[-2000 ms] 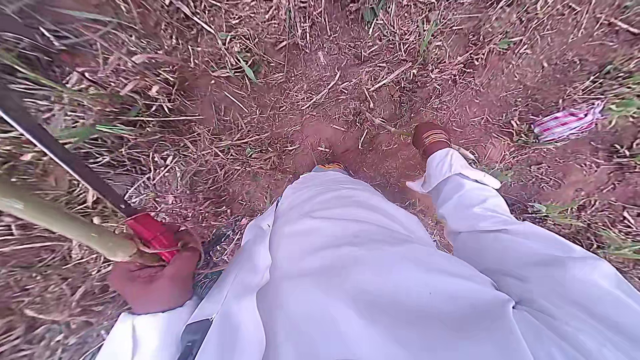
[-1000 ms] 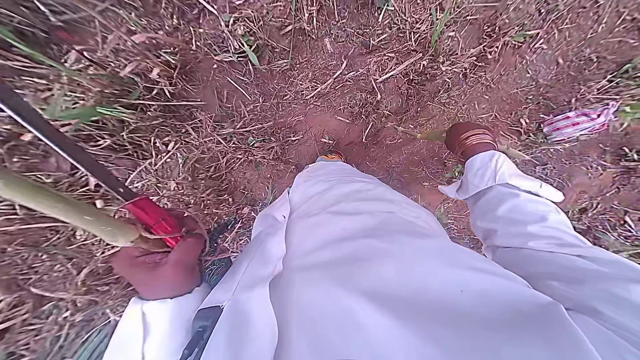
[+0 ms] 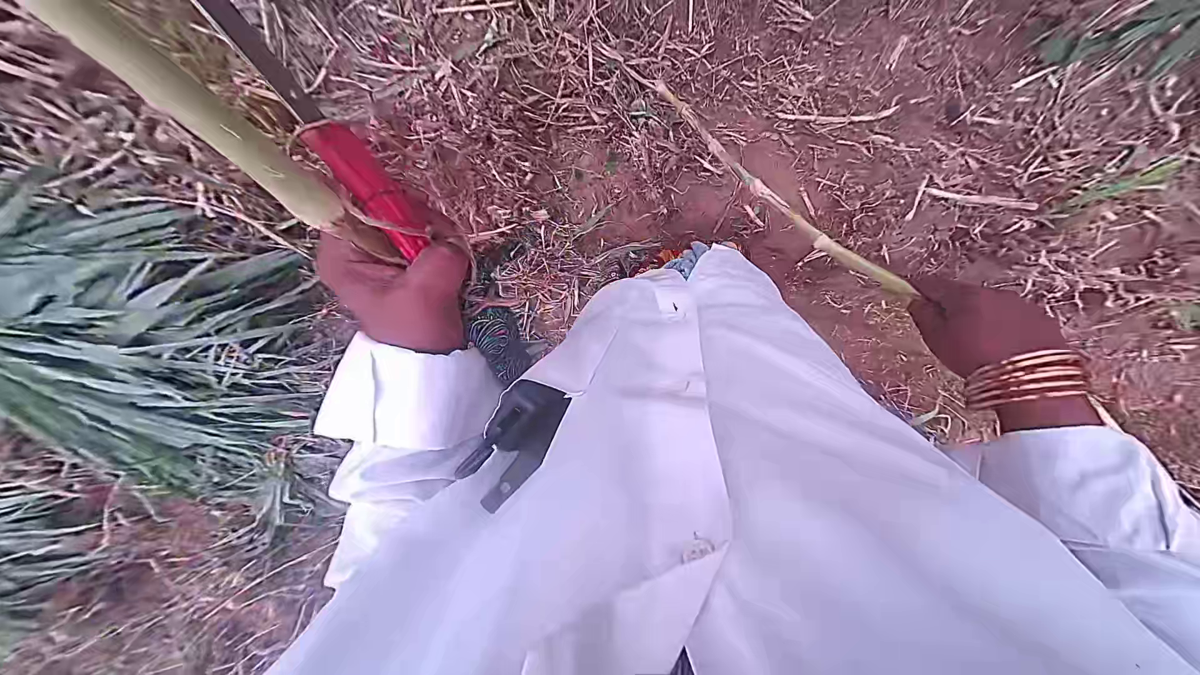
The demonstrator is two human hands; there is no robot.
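Observation:
At the left, my left hand (image 3: 403,281) is closed around the red handle (image 3: 361,178) of a long blade (image 3: 262,61) and around a thick pale green stalk (image 3: 197,108). Both reach out to the upper left, side by side, with a thin fibre looped about them near the hand. At the right, my right hand (image 3: 984,328), with several bangles at the wrist, grips the lower end of a thin jointed cane stalk (image 3: 778,202). That stalk slants up and to the left over the ground. The blade's tip is out of view.
Long cut green leaves (image 3: 141,347) lie in a pile at the left. Dry straw and stalks (image 3: 975,199) cover reddish soil. More green leaves (image 3: 1125,37) show at the top right. A white coat (image 3: 694,469) hangs over my front, with patterned cloth near its hem.
The view has shifted, and the leaf pile now shows at the left. My right hand now holds a thin stalk out in front. The left hand still holds the handle and the thick stalk.

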